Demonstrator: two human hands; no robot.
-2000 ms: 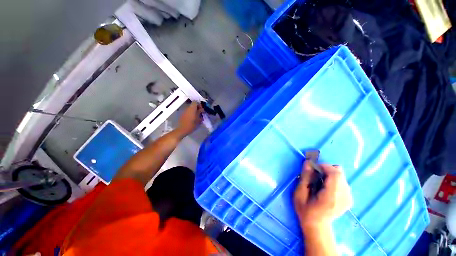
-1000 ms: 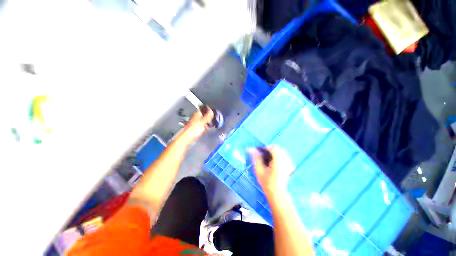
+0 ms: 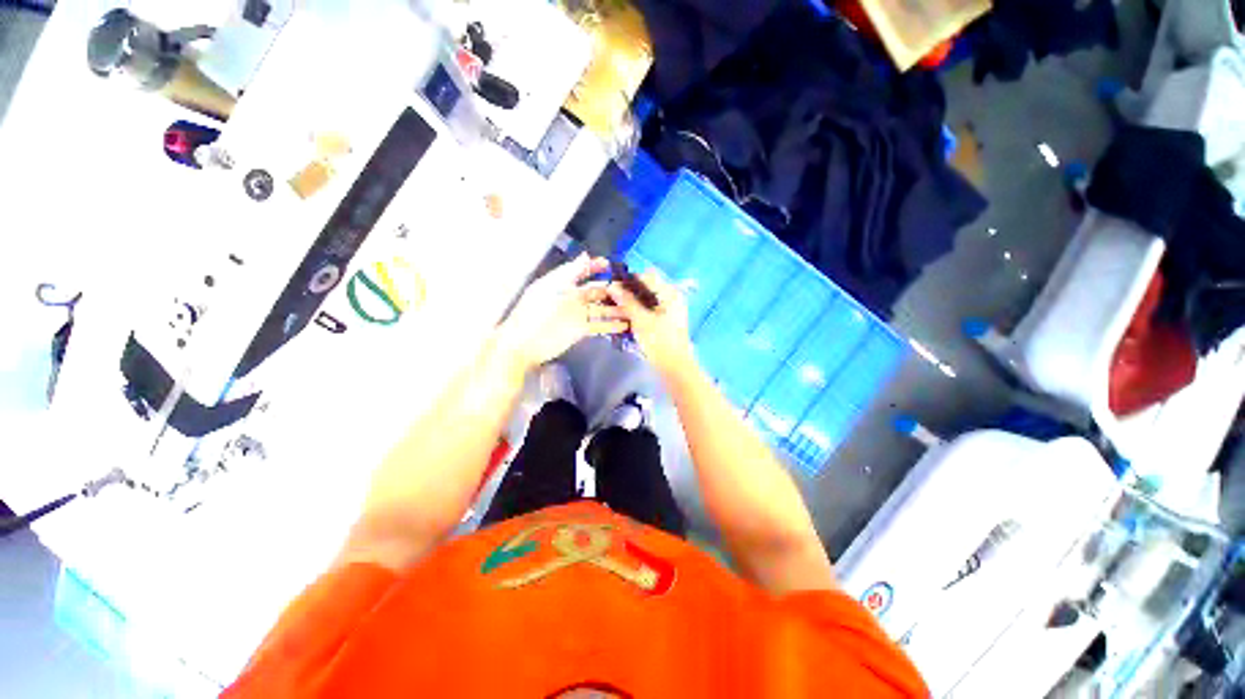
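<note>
My left hand and my right hand are together in front of my body, above my knees. Their fingertips close around a small dark item, partly hidden by the fingers; its exact kind cannot be told. A light blue ribbed crate, seemingly upturned, lies just right of my right hand. The white sewing machine with a black panel is to the left of my hands.
Yellow and green loop handles lie by the machine. A dark garment heap lies beyond the crate. White troughs hold dark and red cloth at right. Another white machine or table is at lower right. Grey floor shows between.
The view has swung to show the machine and troughs. My hands, apart before with the right one over the crate, have come together around the small dark item.
</note>
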